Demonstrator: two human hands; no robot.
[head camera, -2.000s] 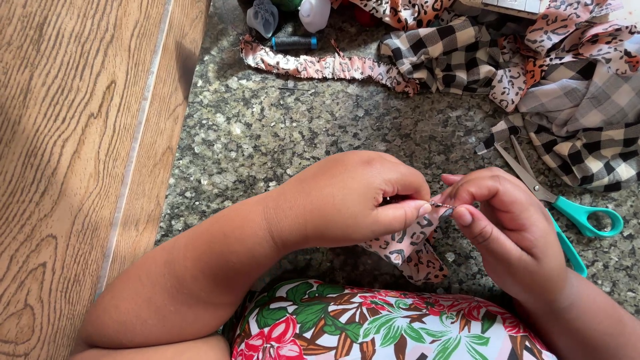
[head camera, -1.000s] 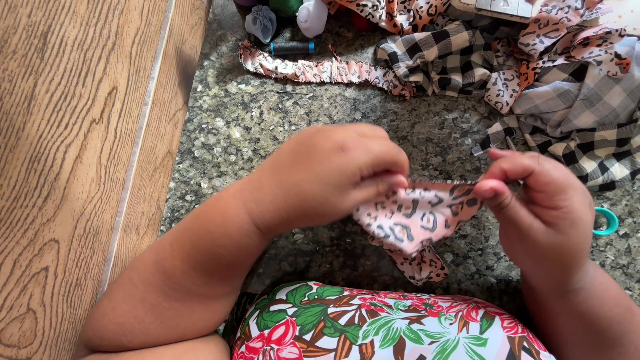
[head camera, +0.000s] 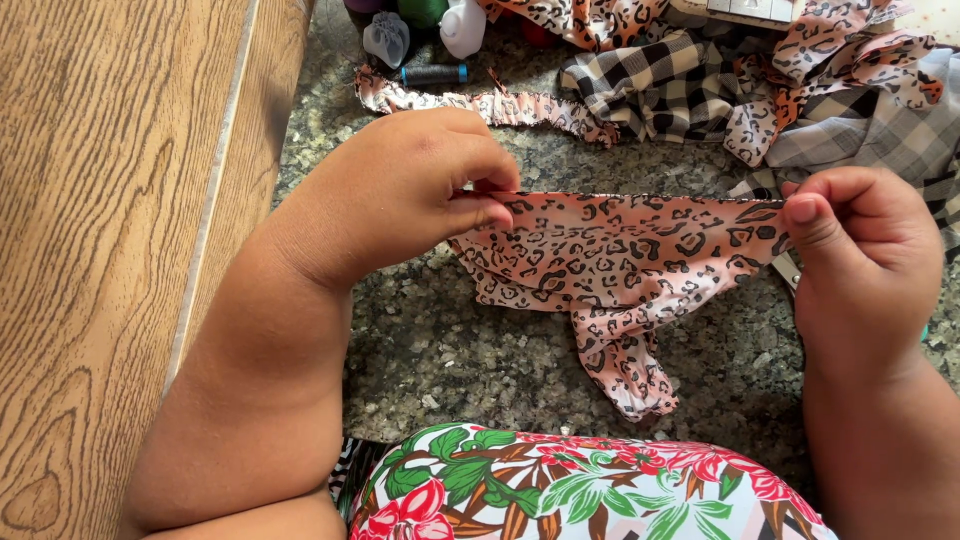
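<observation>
A pink leopard-print fabric piece (head camera: 600, 255) hangs between my two hands above the speckled stone counter. Its dark-stitched upper edge is stretched nearly straight. My left hand (head camera: 420, 187) pinches one end of that edge between thumb and fingers. The other end is gripped by my right hand (head camera: 862, 255), thumb uppermost. The lower part of the cloth narrows into a gathered, crumpled tail. Under my right hand, part of a scissor blade (head camera: 786, 271) shows; most of the scissors is hidden.
Beyond my hands lie a gathered leopard-print strip (head camera: 525, 109), a dark thread spool (head camera: 433, 73), black-and-white checked fabric (head camera: 660, 82) and more leopard-print cloth (head camera: 585, 19). Part of a pale machine (head camera: 750, 9) shows at the top. A wood-grain surface (head camera: 112, 187) borders the counter at left.
My hands have moved apart, and the leopard-print fabric, bunched between them earlier, is now spread wide. My right hand has come over the scissors, whose blades and teal handles showed two seconds ago.
</observation>
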